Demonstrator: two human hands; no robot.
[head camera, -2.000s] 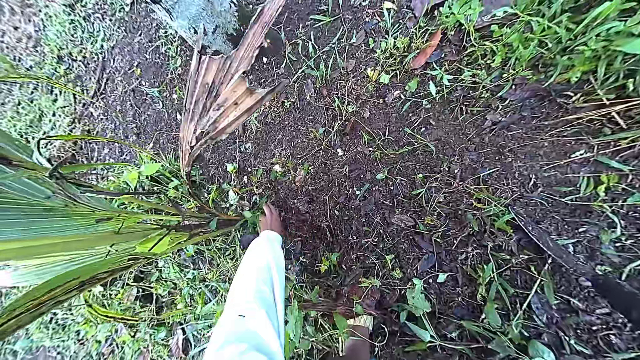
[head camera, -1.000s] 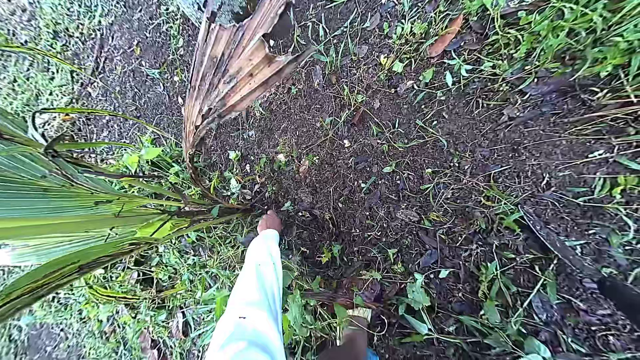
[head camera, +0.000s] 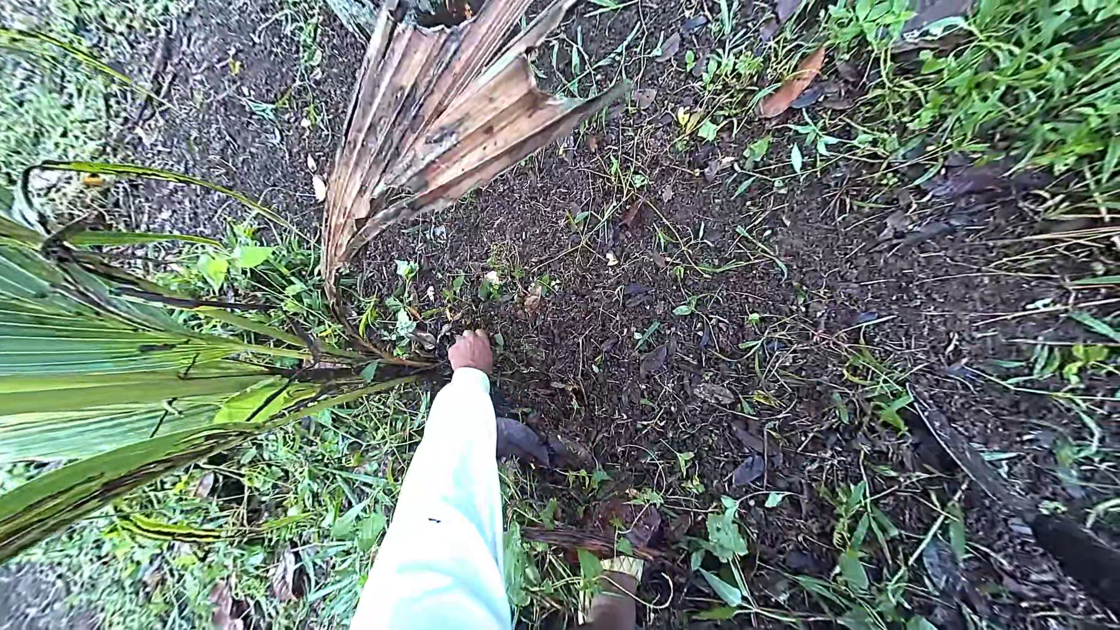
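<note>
My left hand (head camera: 471, 352), in a pale long sleeve, is down at the soil by the base of a young palm plant (head camera: 350, 363). Its fingers are curled and partly hidden, so whether they grip anything cannot be told. Green pleated leaves (head camera: 114, 376) of the plant spread to the left. A dry brown palm leaf (head camera: 429, 122) rises above the hand, its narrow end near the plant's base. My right hand is out of view.
A long dark blade (head camera: 967, 459) with a black handle (head camera: 1081, 556), seemingly a machete, lies on the ground at lower right. Dense grass (head camera: 1024, 96) grows at upper right. A brown thing with a pale band (head camera: 614, 586), unclear, is at the bottom edge. A dark leaf (head camera: 521, 440) lies beside the sleeve.
My left hand stays at the palm's base; its fingers look more curled than two seconds ago. The view has shifted slightly.
</note>
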